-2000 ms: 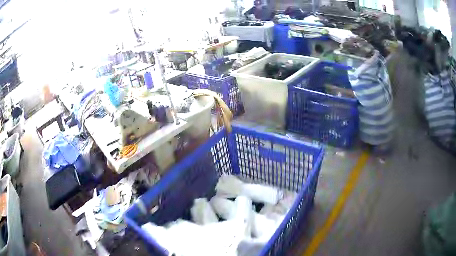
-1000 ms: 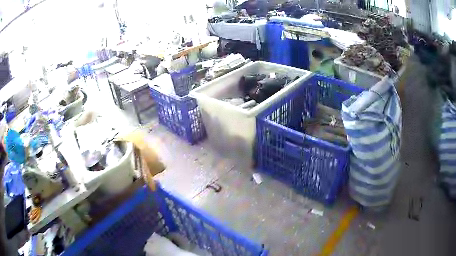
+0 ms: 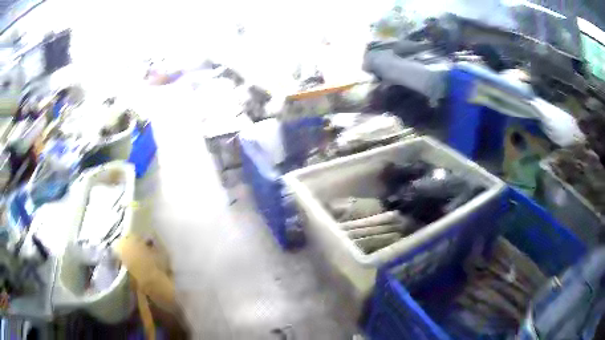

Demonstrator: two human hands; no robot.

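Neither of my hands is in the picture. Nearest in front of me is a cream plastic bin (image 3: 332, 230) with dark pieces (image 3: 424, 192) and pale rolled pieces (image 3: 371, 229) inside. A blue crate (image 3: 411, 312) stands against its near right side and holds brownish-grey bundles (image 3: 491, 285). The view is blurred, so the pieces are hard to make out.
A narrow aisle of pale floor (image 3: 245, 292) runs forward, left of the bin. A cream tub (image 3: 109, 302) with white pieces and a hanging orange-tan cloth (image 3: 151, 269) stand on the left. Another blue crate (image 3: 262, 192) stands beyond the bin. The background is overexposed.
The near blue crate with white rolls has left the view at the bottom. The cream bin and its neighbouring blue crate are closer. The striped bag is mostly out at the lower right.
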